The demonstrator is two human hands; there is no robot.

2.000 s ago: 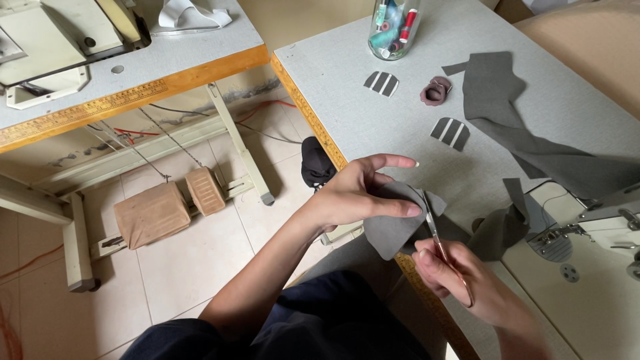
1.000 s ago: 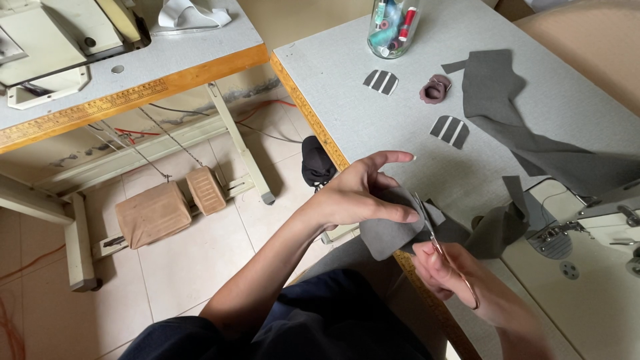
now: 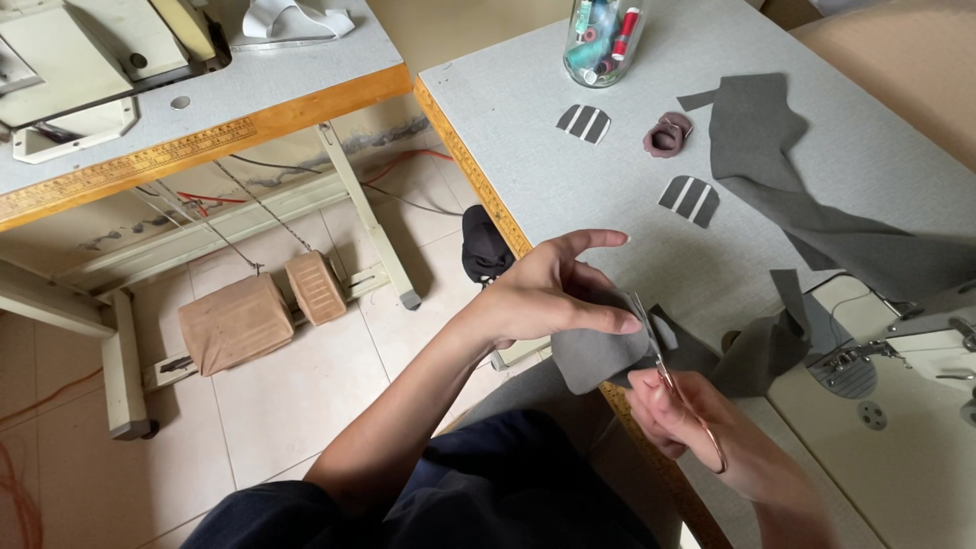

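Observation:
My left hand (image 3: pixel 564 297) pinches a piece of grey fabric (image 3: pixel 598 351) over the table edge, its thumb on top and the index finger stretched out. A pair of scissors (image 3: pixel 667 377) is gripped in my right hand (image 3: pixel 679 415), with the blades at the right edge of that fabric, close to my left thumb. One copper-coloured handle loop shows below the right hand. Beyond the hands, two dark grey pieces with white stripes, one farther (image 3: pixel 584 123) and one nearer (image 3: pixel 689 200), lie on the table beside a mauve fabric ring (image 3: pixel 666 136).
A glass jar (image 3: pixel 602 46) of thread spools stands at the table's far edge. Long grey fabric (image 3: pixel 755 145) stretches across the right side to a sewing machine (image 3: pixel 869 374). Another machine table (image 3: pixel 305 99) with brown-covered pedals (image 3: pixel 236 324) is at left. A black cap (image 3: pixel 486 244) hangs beside the table.
Small shifts show at the scissors and the grey fabric's edge. Both hands keep their hold in nearly the same place.

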